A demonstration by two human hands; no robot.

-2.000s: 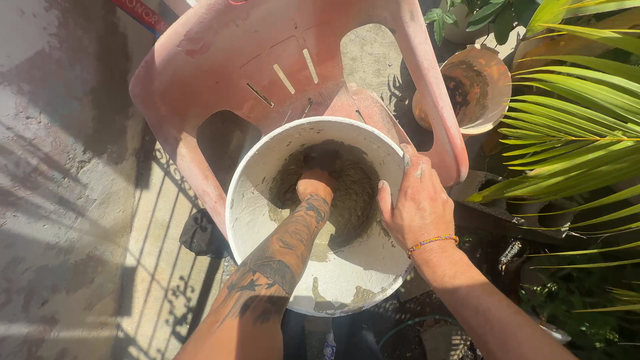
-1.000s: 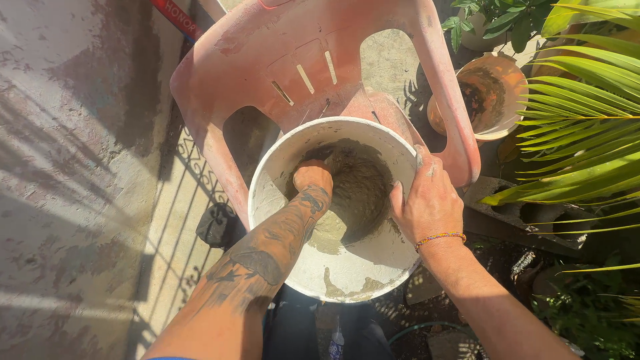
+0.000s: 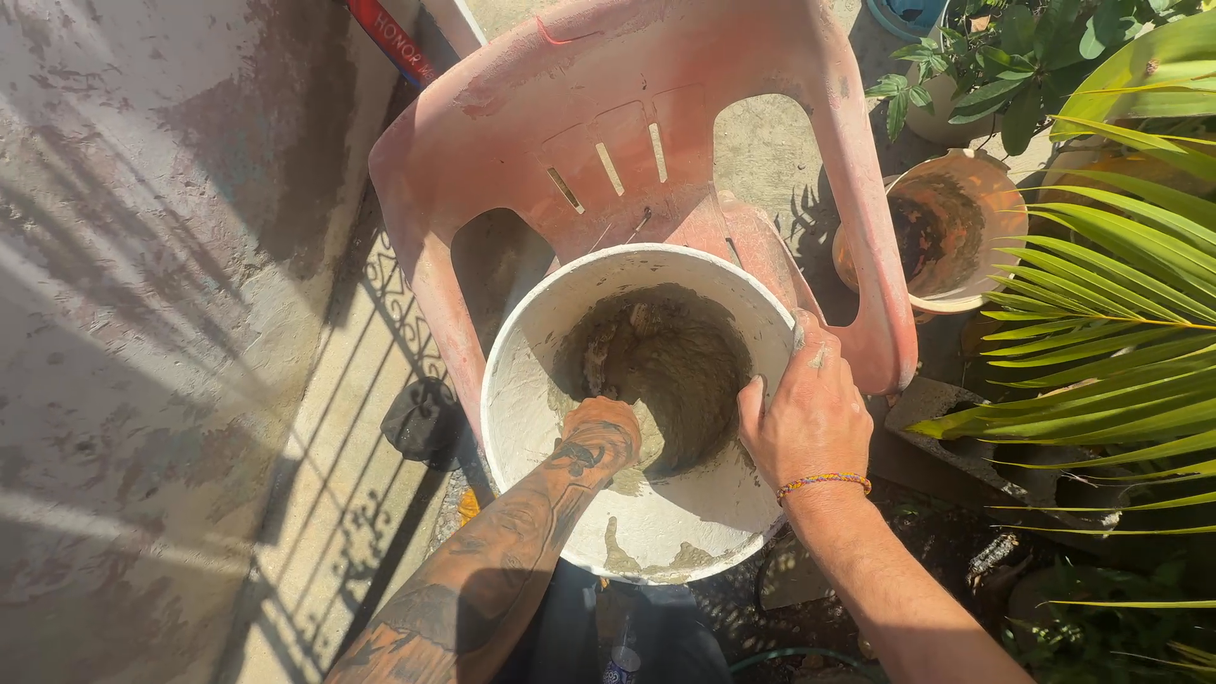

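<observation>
A white plastic bucket (image 3: 532,380), its inner wall smeared, stands at the seat of a faded red plastic chair (image 3: 608,114). Wet grey mortar-like mix (image 3: 698,380) lies in the bottom. My left hand (image 3: 603,432), on a tattooed arm, reaches into the bucket at the left edge of the mix. Its fingers point down and are hidden, so whether they hold a tool cannot be told. My right hand (image 3: 812,413), with a woven bracelet at the wrist, grips the bucket's right rim, thumb inside.
A stained orange bucket (image 3: 959,228) stands right of the chair, near potted plants and palm fronds (image 3: 1121,332). Below it is a concrete block (image 3: 959,418). A rough plastered wall (image 3: 142,332) rises on the left, with a black object (image 3: 423,423) on the ground beside the chair.
My left hand has moved from deeper in the mix toward the near left side of the bucket. My right hand stays on the rim.
</observation>
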